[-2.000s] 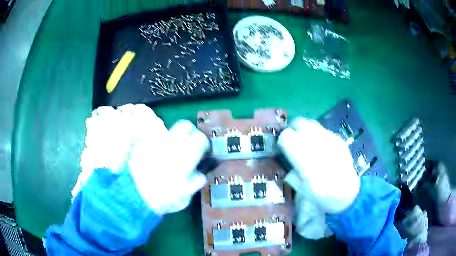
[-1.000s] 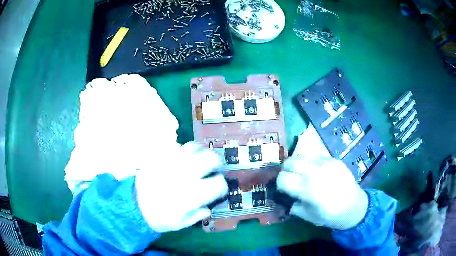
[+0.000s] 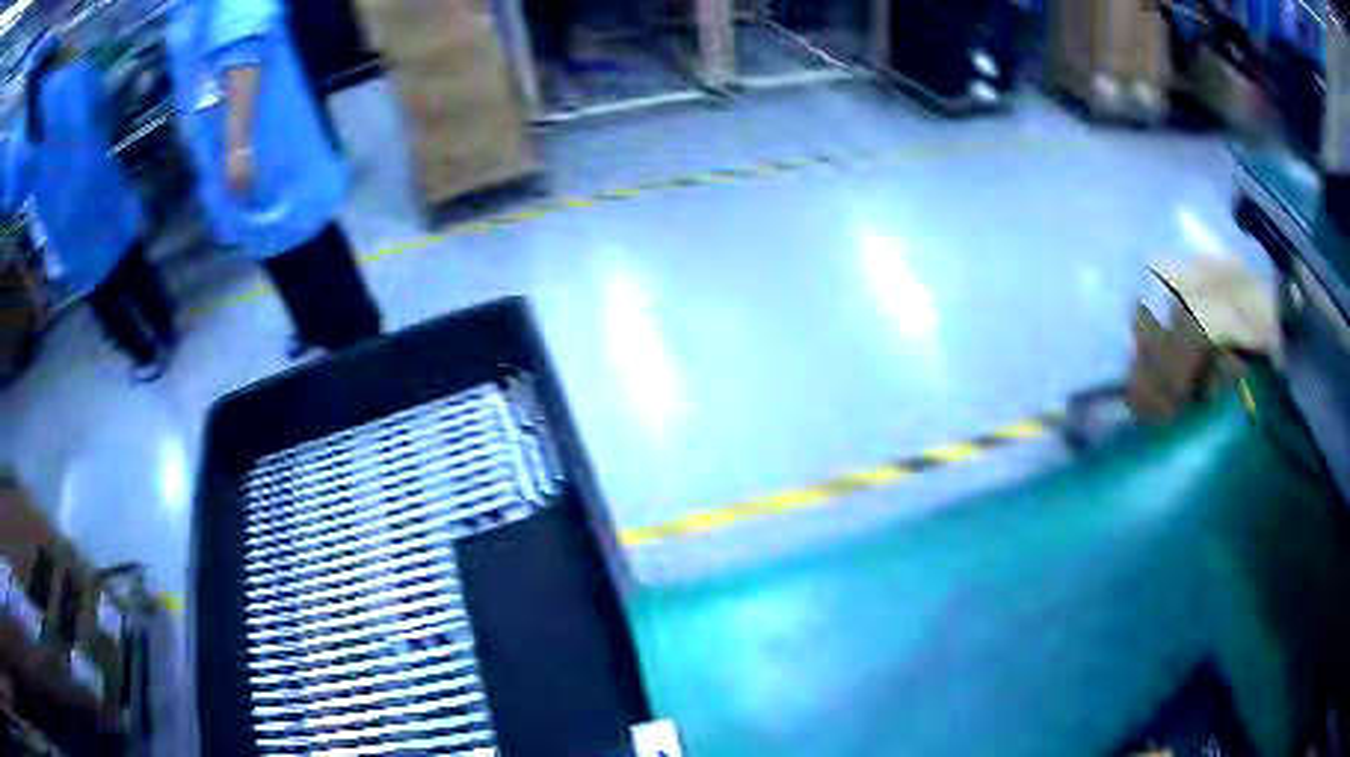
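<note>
A large deep black bin [image 3: 570,429] stands beside the bench, nearest in front of me. Rows of silver heatsinks [image 3: 363,592] lie in it, side by side. A bare dark part of the bin's inside shows at its lower right. Neither my left hand nor my right hand is in the picture. A small white patch shows at the bin's right rim, at the bottom edge; I cannot tell what it is. The picture is blurred.
The green-matted bench [image 3: 948,606] lies right of the bin. Two people in blue tops [image 3: 259,133] stand at the upper left. Yellow-black tape [image 3: 844,484] crosses the pale glossy floor. Cardboard boxes [image 3: 444,104] stand at the back, and another [image 3: 1170,348] at the right.
The view has swung from the jig to the bin and the floor. Both hands, the jig, its cover plate, the screw tray and the dish have left the picture.
</note>
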